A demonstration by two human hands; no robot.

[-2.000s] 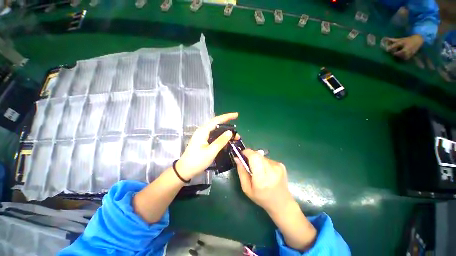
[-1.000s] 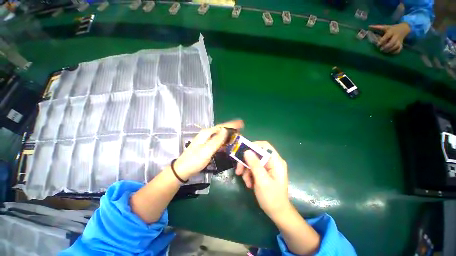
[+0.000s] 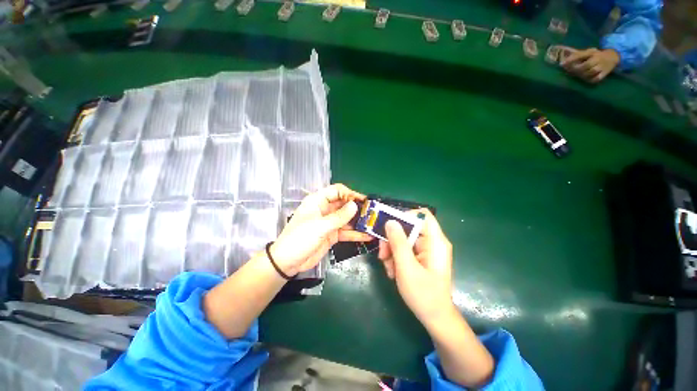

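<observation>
An LCD module (image 3: 380,221) with a white border, dark screen and orange flex part is held between my two hands. My right hand (image 3: 423,267) grips its right end, with the thumb on the screen. My left hand (image 3: 315,233) pinches a dark part at its left end; the fingers hide most of that part, and I cannot tell whether it is the housing. A black flat piece (image 3: 350,250) shows below and behind my hands on the green surface, partly hidden.
A translucent foam sheet (image 3: 183,176) covers a black tray at left. A housing with screen fitted (image 3: 549,134) lies farther off at right. A black bin (image 3: 649,229) stands at the right edge. Small grey clips (image 3: 430,31) line the far side. Another person's hand (image 3: 592,64) is at the upper right.
The module has turned flatter and now lies level between both hands. The fitted housing and the grey clips have shifted right. The other person's hand has moved slightly left.
</observation>
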